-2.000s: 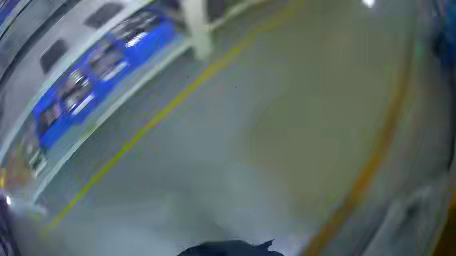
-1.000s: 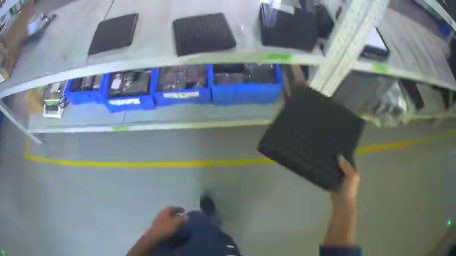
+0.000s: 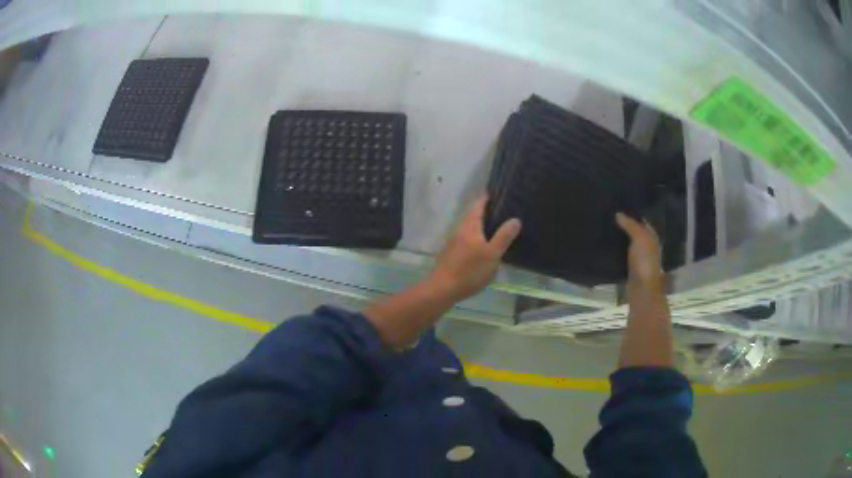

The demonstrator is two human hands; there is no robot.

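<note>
A stack of black component trays [image 3: 570, 191] is on the pale shelf at the right, tilted in view. My left hand [image 3: 476, 247] grips its left edge, thumb on top. My right hand [image 3: 643, 250] holds its right front edge. Whether the stack rests fully on the shelf cannot be told. Another black tray [image 3: 332, 177] with a grid of pockets lies on the shelf in the middle. A third black tray [image 3: 151, 107] lies further left.
The pale shelf [image 3: 444, 140] has a metal front edge. A green label [image 3: 764, 131] is on the frame at upper right. Clear plastic wrap [image 3: 741, 359] is below right. A yellow line [image 3: 177, 301] runs on the grey floor.
I am closer to the shelf. The black tray part held in my right hand alone is now over the shelf at the right, and my left hand has come up to its left edge.
</note>
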